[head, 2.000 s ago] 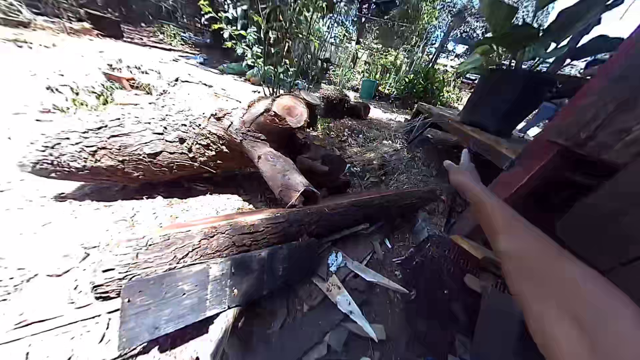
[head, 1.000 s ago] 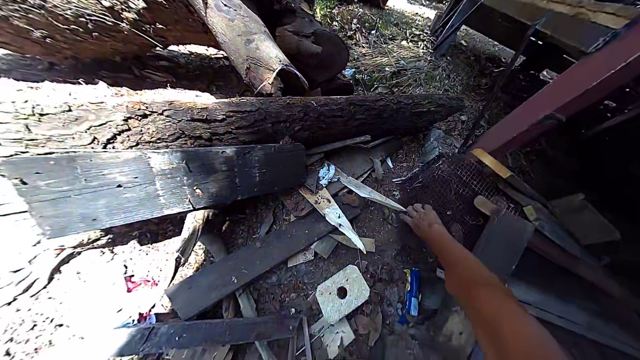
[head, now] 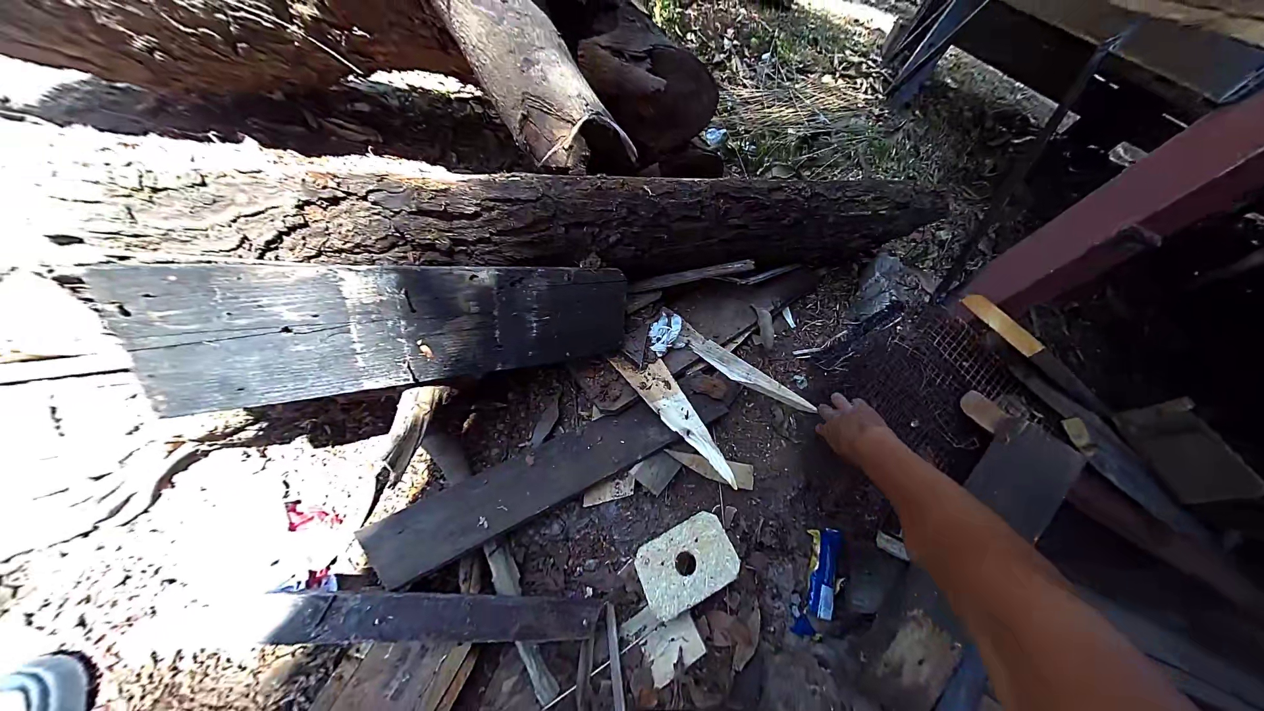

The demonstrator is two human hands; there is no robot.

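My right hand reaches in from the lower right, its fingertips at or just beside the pointed end of a thin wood splinter; whether they touch cannot be told. A wider pointed wood piece, partly white, lies to the left of it. Crumpled foil or plastic rests at the upper ends of both. Nearer to me on the dirt lie a pale board piece with a round hole and a blue wrapper. My left hand is out of the frame.
A barked log spans the view behind a dark weathered plank. Another dark board lies slanted on the ground. Rusty wire mesh is just right of my hand, below a red beam. A shoe tip shows lower left.
The view has tilted down toward the ground. My right hand, earlier raised in front of the planks at the right, is now low by the thin splinter's tip.
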